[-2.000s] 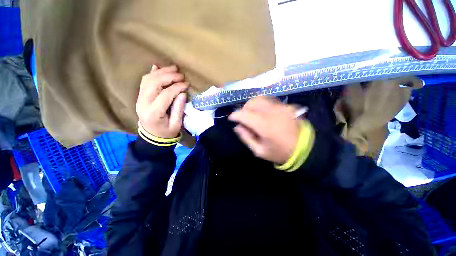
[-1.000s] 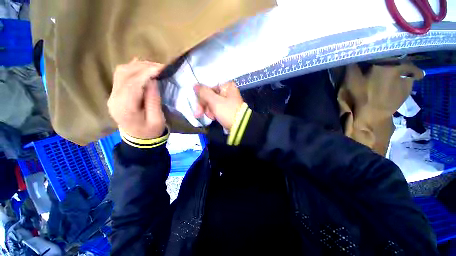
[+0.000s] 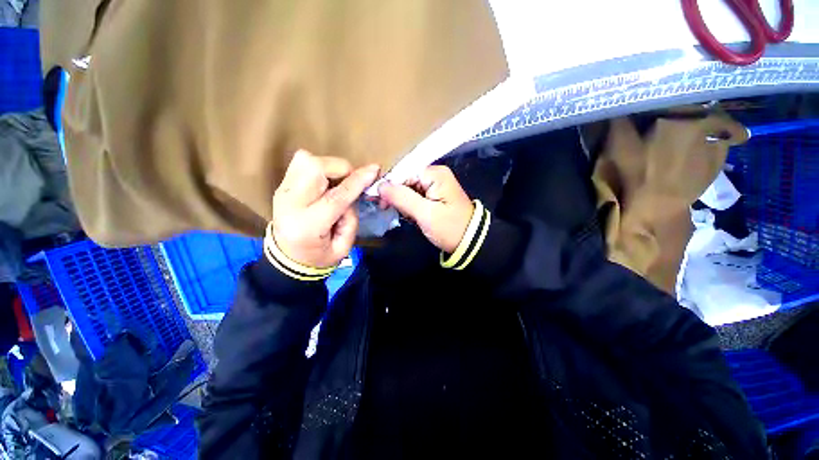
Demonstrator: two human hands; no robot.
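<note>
The tan garment panel (image 3: 296,81) lies over the left of the table and hangs down at the left. White lining (image 3: 449,135) shows along its lower right edge. My left hand (image 3: 314,211) pinches the panel's edge with thumb and index finger. My right hand (image 3: 429,208) pinches the same edge with its fingertips, close beside my left fingertips. A bit of white lining hangs below, between the hands. The exact layers between the fingertips are hidden.
Scissors with red handles (image 3: 738,34) lie on the white table at the top right. A measuring tape (image 3: 620,88) runs along the table's front edge. A blue crate (image 3: 121,292) stands at the lower left. Tan cloth (image 3: 660,189) hangs at the right, near another blue crate (image 3: 790,211).
The panel's edge, folded up a second ago with the lining exposed, now lies lower over the table edge. My hands have moved together, and both now pinch the edge.
</note>
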